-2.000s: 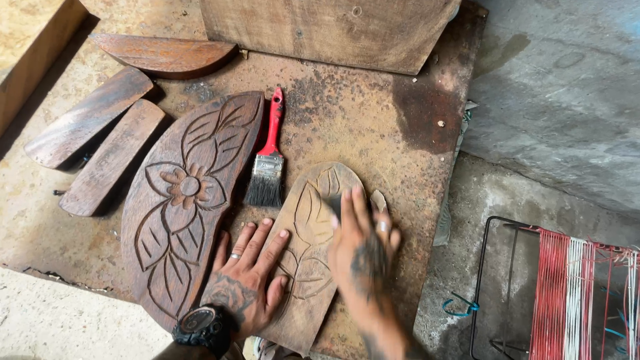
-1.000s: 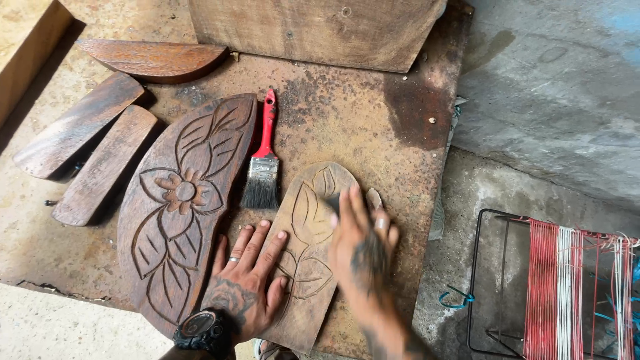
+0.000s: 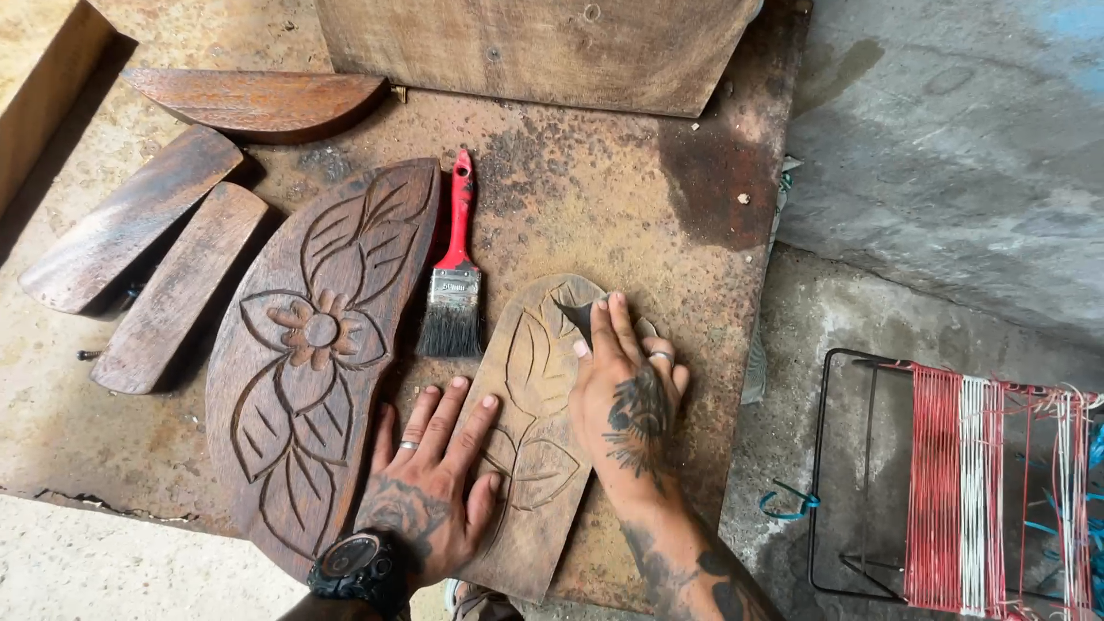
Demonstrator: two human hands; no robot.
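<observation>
A pale carved wooden panel (image 3: 539,431) with a rounded top and leaf pattern lies on the work table. My right hand (image 3: 625,397) presses a dark piece of sandpaper (image 3: 576,317) onto its upper part, fingers bent over the sheet. Fingers spread, my left hand (image 3: 435,483) rests flat on the panel's left edge, with the thumb on the wood. Left of it lies a darker, curved wooden panel (image 3: 321,371) carved with a flower and leaves. Between the panels' upper parts is a paintbrush (image 3: 455,276) with a red handle and black bristles.
Two narrow wooden pieces (image 3: 138,224) and a half-moon wooden piece (image 3: 267,99) lie at the upper left. A wide wooden board (image 3: 535,52) sits at the table's back. Right of the table edge, a black metal frame with red and white cords (image 3: 936,492) stands on the concrete floor.
</observation>
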